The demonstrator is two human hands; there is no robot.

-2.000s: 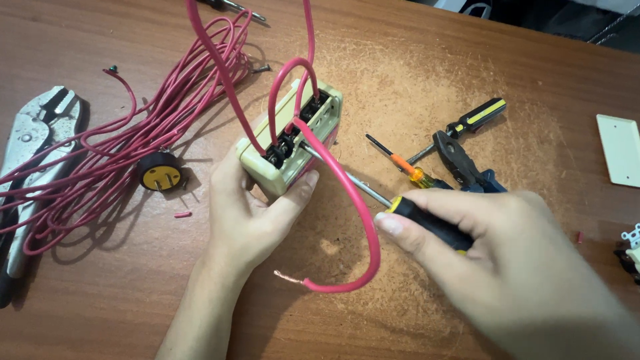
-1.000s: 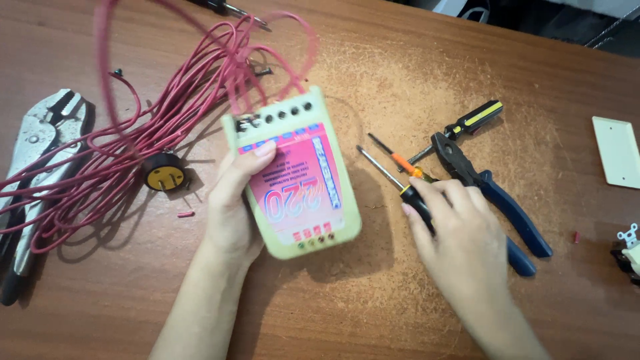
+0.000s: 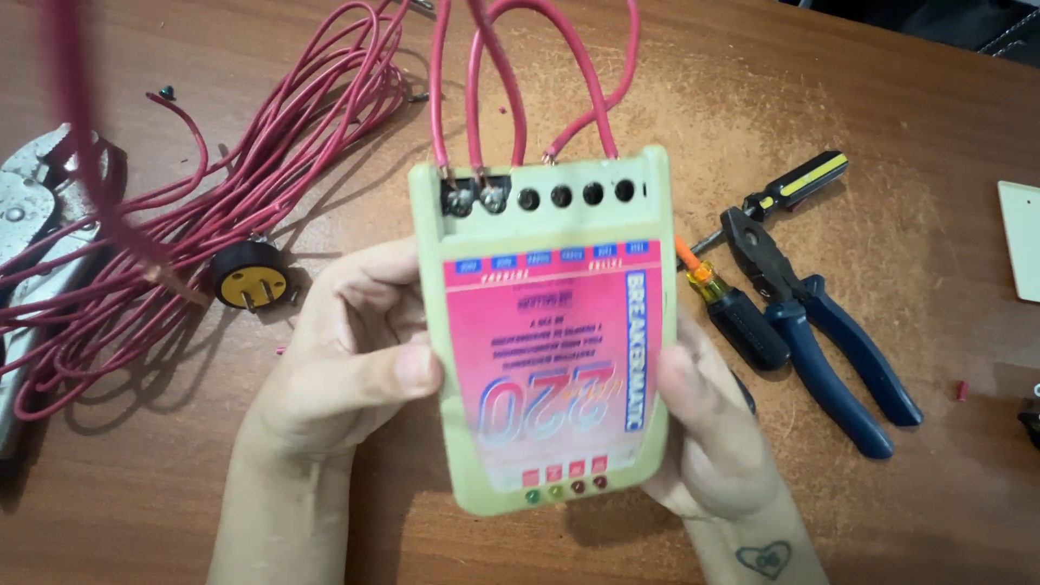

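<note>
Between both hands a pale green plastic voltage protector [image 3: 552,341] is held, its pink label face up and the writing upside down. My left hand [image 3: 349,357] grips its left edge, thumb on the side. Along the right edge lies my right hand [image 3: 707,414], its fingers hidden behind the case. Thick red insulated wires [image 3: 491,89] run from the terminal end at the top; bare copper shows at several ends. Two screw terminals [image 3: 475,199] at the upper left are exposed, beside several round holes. Small coloured indicator lights [image 3: 566,489] sit at the bottom.
At left lie a coil of red wire [image 3: 317,114], metal locking pliers [image 3: 36,203] and a black and yellow plug [image 3: 250,276]. Blue-handled pliers [image 3: 841,357], a screwdriver with a black and yellow handle [image 3: 800,179] and an orange-tipped screwdriver [image 3: 743,325] lie at right. A cream plate [image 3: 1022,240] is at the far right.
My right hand has let go of the yellow and black screwdriver and now holds the protector's right side. Since the oldest frame, the protector has been turned from its terminal end to its label face.
</note>
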